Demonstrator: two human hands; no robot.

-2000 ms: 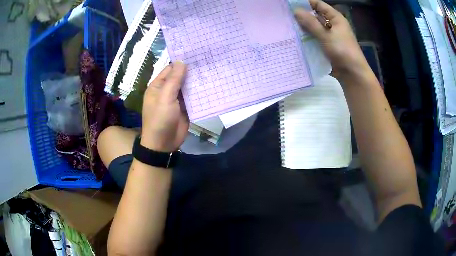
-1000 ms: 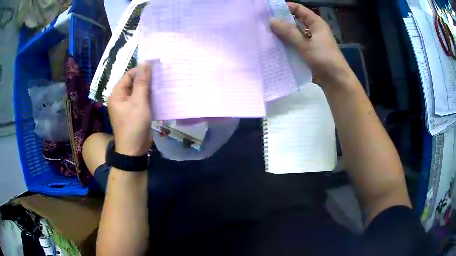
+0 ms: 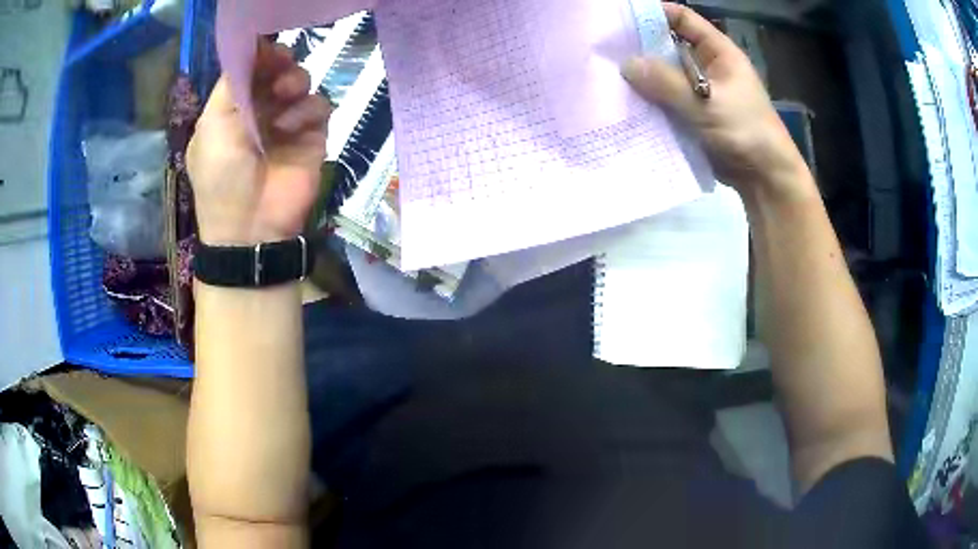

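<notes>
My right hand (image 3: pixel 719 97) grips the right edge of a pink-lilac sheet with a printed grid (image 3: pixel 515 129), with a slim pen (image 3: pixel 692 67) between its fingers. My left hand (image 3: pixel 263 150) holds a second pink sheet (image 3: pixel 284 15) turned up and away to the left; its curled edge partly hides the fingers. A spiral notebook (image 3: pixel 673 295) lies open on the lap below my right hand, its top covered by papers. The thread shade card (image 3: pixel 362 118) shows partly between the two sheets.
A blue plastic basket (image 3: pixel 75 268) with maroon cloth (image 3: pixel 145 306) and a clear bag (image 3: pixel 123 193) stands left. A cardboard box (image 3: pixel 129 413) with cloth is below it. Papers (image 3: pixel 944 150) lie on a blue-edged table at the right.
My left hand has moved up and left, lifting one pink sheet aside and exposing the gridded sheet beneath. My right hand still holds the papers and pen, shifted slightly right in view.
</notes>
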